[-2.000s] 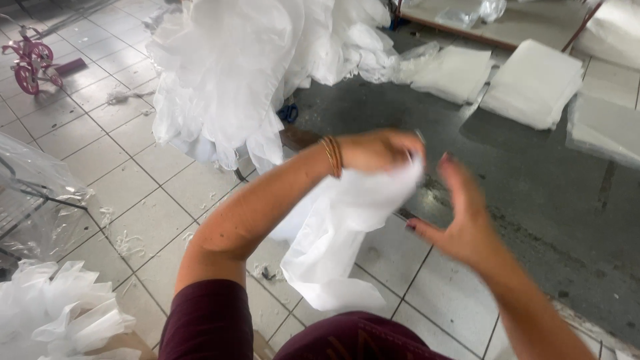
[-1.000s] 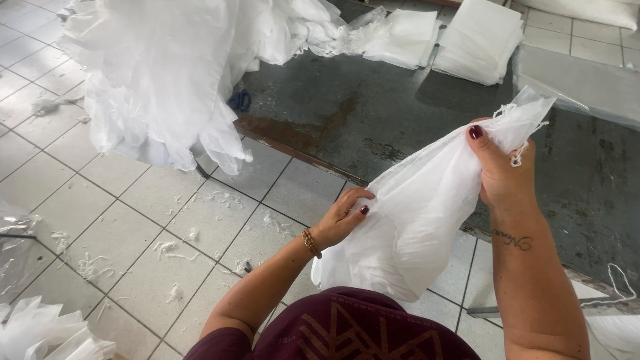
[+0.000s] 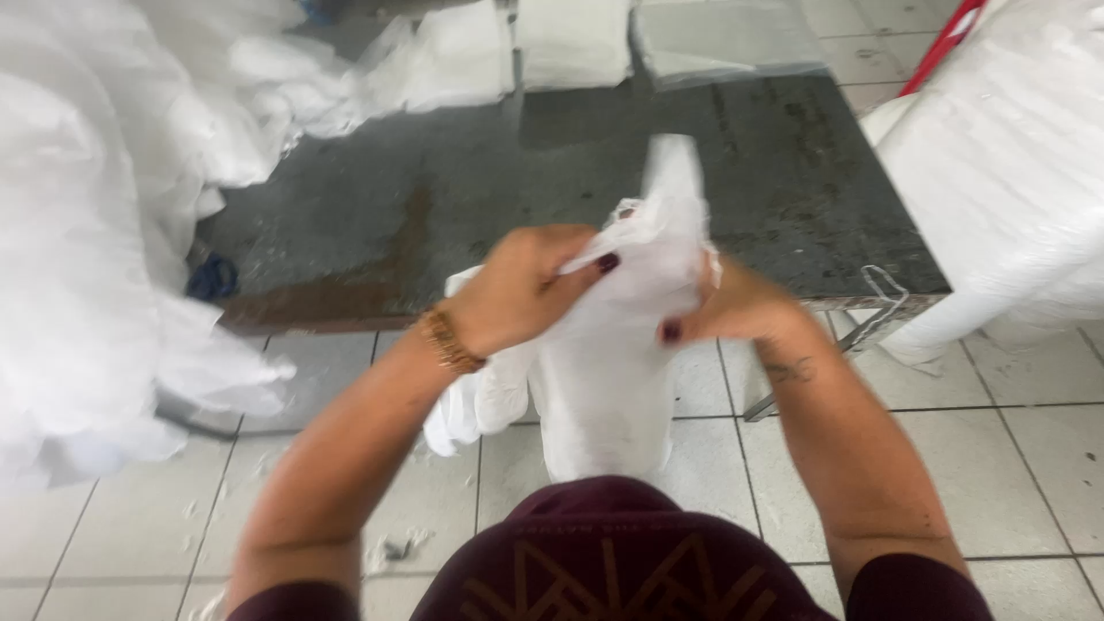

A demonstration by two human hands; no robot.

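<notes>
A thin white fabric piece (image 3: 604,388) hangs between my two hands in front of my body, its lower part below the table's near edge. My left hand (image 3: 526,280), with a beaded bracelet at the wrist, pinches its upper edge between thumb and fingers. On the other side my right hand (image 3: 729,302) is closed around the fabric, its fingers mostly hidden behind it. A narrow end of the cloth sticks up above both hands, blurred by motion. Loose threads show along the upper edge.
A dark worn table (image 3: 483,190) lies beyond my hands. A large heap of white fabric (image 3: 78,259) covers its left side, near blue-handled scissors (image 3: 212,276). Flat white stacks (image 3: 573,43) line the far edge. A big plastic-wrapped white roll (image 3: 1000,181) stands right. Scraps litter the tiled floor (image 3: 414,517).
A second ago my left hand held the fabric lower down; now both hands are close together at its upper end. The view has swung to the right.
</notes>
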